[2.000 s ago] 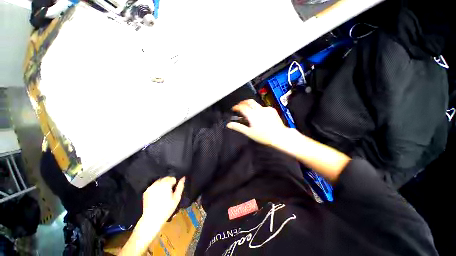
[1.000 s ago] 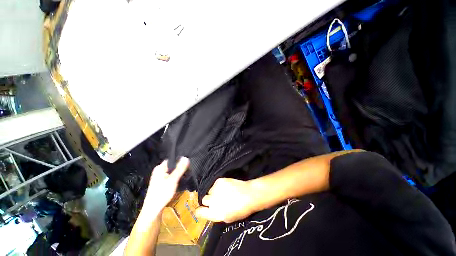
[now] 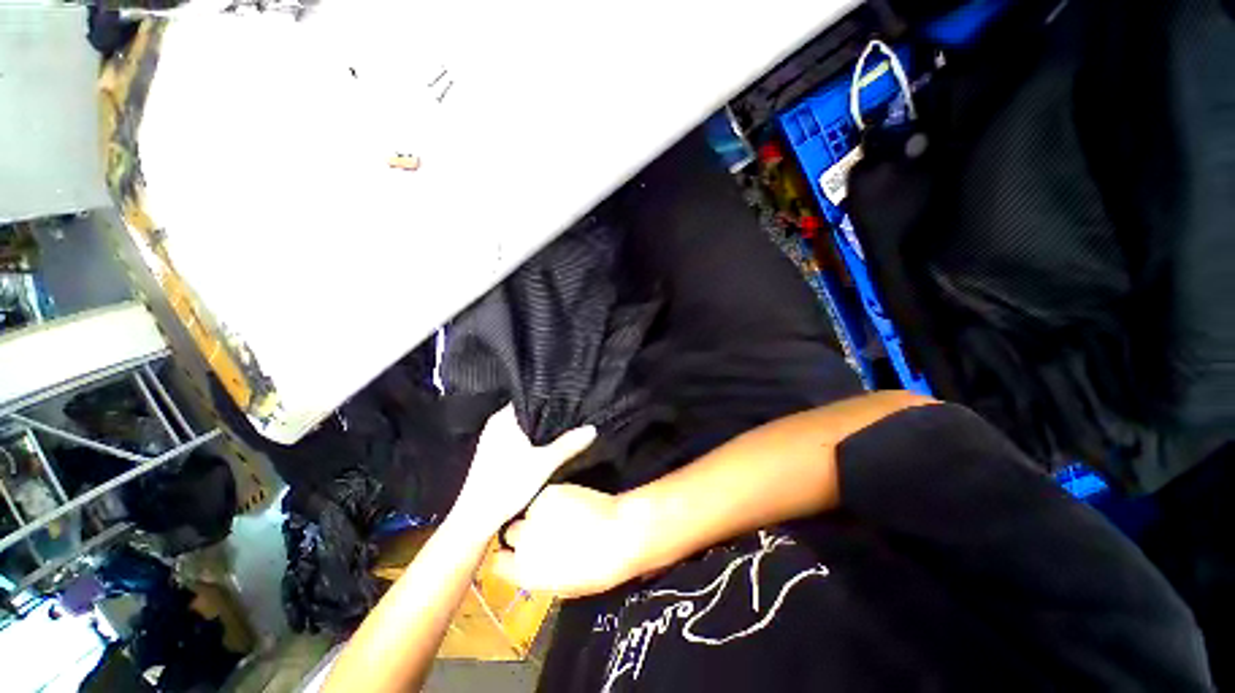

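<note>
A black garment (image 3: pixel 549 318) with a ribbed or finely dotted surface lies bunched over my lap, below the white table's front edge. My left hand (image 3: pixel 526 458) grips its gathered cloth, with the thumb pointing right. My right hand (image 3: pixel 576 539) is closed just below and touches or nearly touches my left hand. A small bit of black cloth shows at its fingers. The fingertips of both hands are partly hidden. A white cord or thread (image 3: pixel 440 360) hangs at the garment's left side.
The white table (image 3: pixel 339 230) has a worn, taped left edge and small scraps on top. A blue crate (image 3: pixel 867 305) with black garments (image 3: pixel 1029 244) and a white drawcord loop (image 3: pixel 883 84) stands at right. A cardboard box (image 3: pixel 494 616) is below my hands. A metal rack (image 3: pixel 102 420) is at left.
Over the last second my left hand has moved right and closer to my right hand, and the cloth is more gathered. Earlier, my right hand came down from the table edge.
</note>
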